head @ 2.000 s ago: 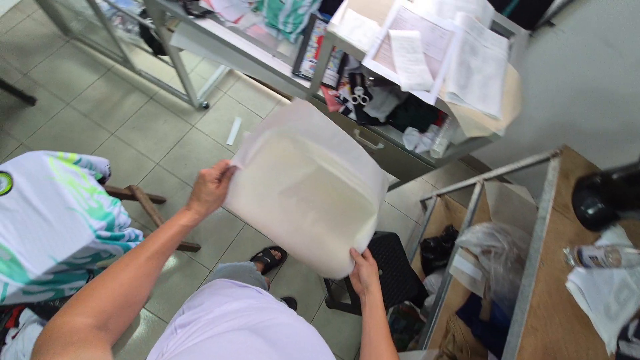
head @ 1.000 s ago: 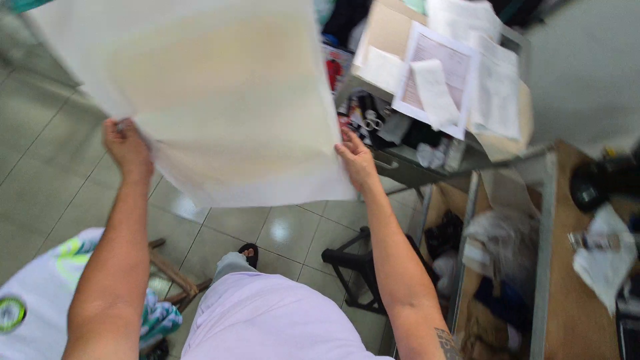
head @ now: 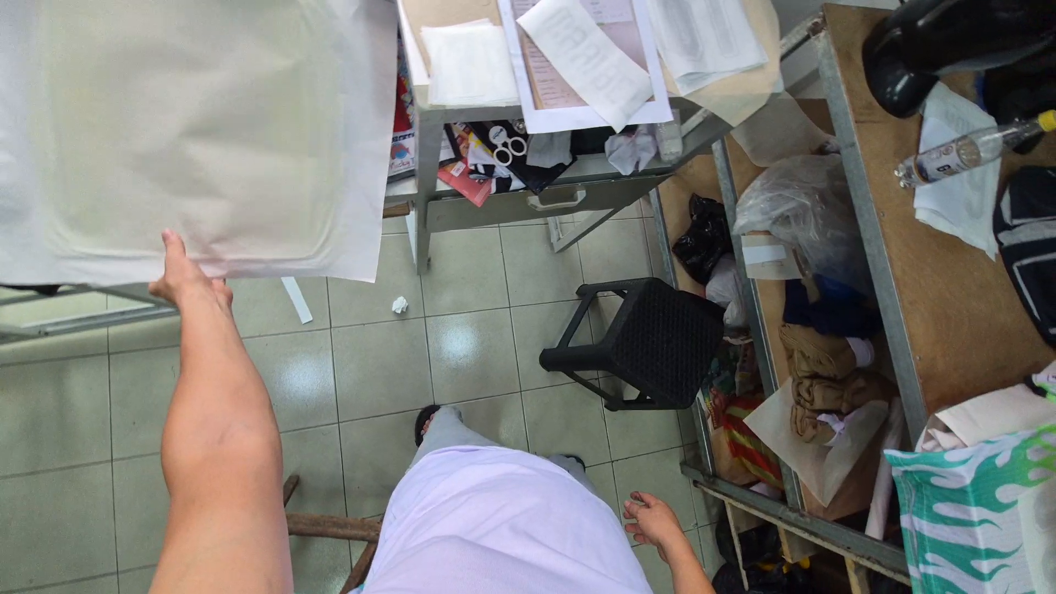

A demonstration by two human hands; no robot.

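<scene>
A large whitish translucent sheet (head: 198,140), with a paler greenish rectangle showing in it, fills the upper left. My left hand (head: 191,276) grips its lower edge, thumb on top and the other fingers mostly hidden beneath. My right hand (head: 652,520) hangs low beside my shirt, its fingers loosely curled and apart, holding nothing. It is nearest to the black plastic stool (head: 660,346), which lies above it in view without touching it.
A metal-framed table (head: 474,191) bears papers and scissors (head: 506,146). On the right, a metal and wood shelf (head: 891,297) holds bags, folded cloth and a plastic bottle (head: 965,153). A wooden stool leg (head: 330,526) is at lower left. Paper scraps lie on the tiled floor.
My right hand has let go of the sheet and dropped to my side. My left hand still holds the sheet, which has moved to the left. The view has shifted.
</scene>
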